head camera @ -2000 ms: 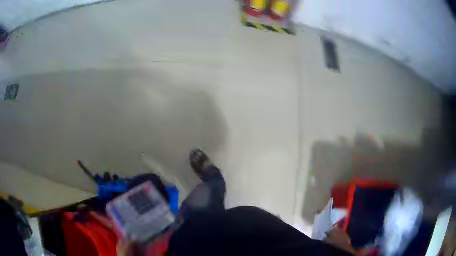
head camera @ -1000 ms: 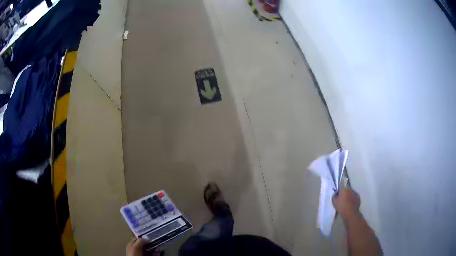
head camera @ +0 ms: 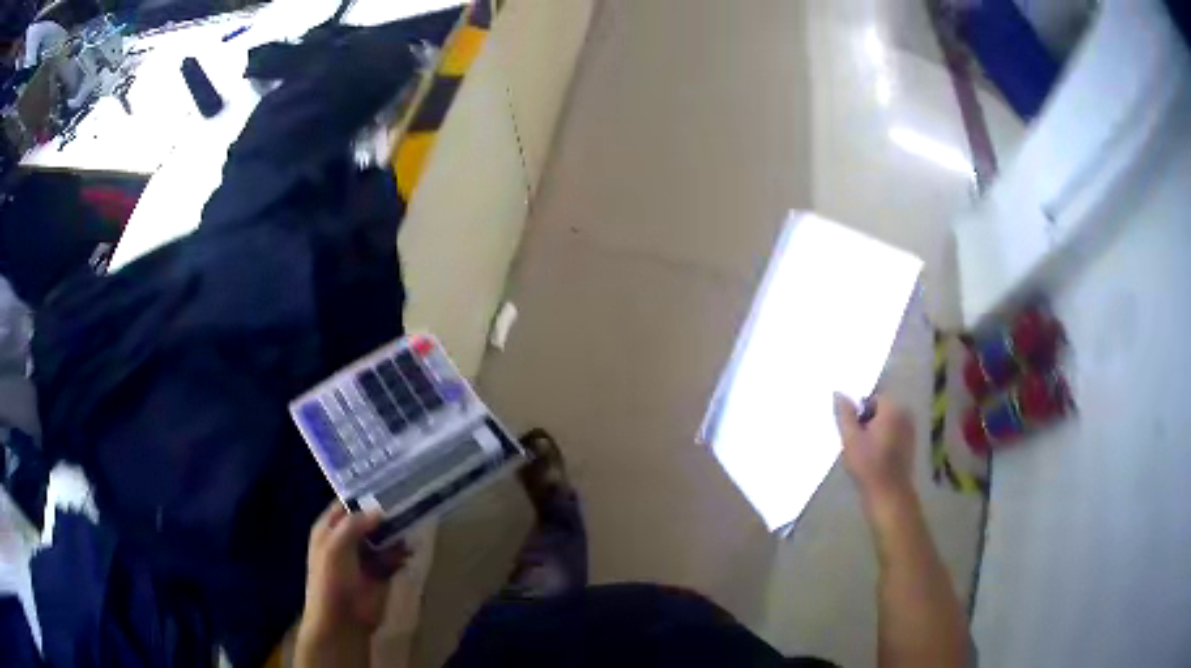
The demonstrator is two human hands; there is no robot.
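Observation:
My left hand (head camera: 350,572) holds a pale grey calculator (head camera: 398,420) by its display end, at the lower left. The calculator has blue and dark keys and one red key, and its key side faces up. My right hand (head camera: 878,446) holds a stack of white sheets (head camera: 812,365) by its right edge, with the thumb on top. The top sheet is too bright to read. A small dark thing, possibly a pen, shows at the right thumb. The fingers under both things are hidden.
Dark cloth (head camera: 248,313) lies heaped at the left, beside a white table (head camera: 170,157) bearing a dark oblong thing (head camera: 201,88). Yellow-black tape (head camera: 438,98) marks an edge. Red cylinders (head camera: 1016,379) stand by the wall at right. A white scrap (head camera: 503,325) lies on the floor.
The view has moved along the aisle, and the dark cloth and table now show larger. The papers, edge-on and blurred before, now lie flat to view. The calculator sits higher in the picture.

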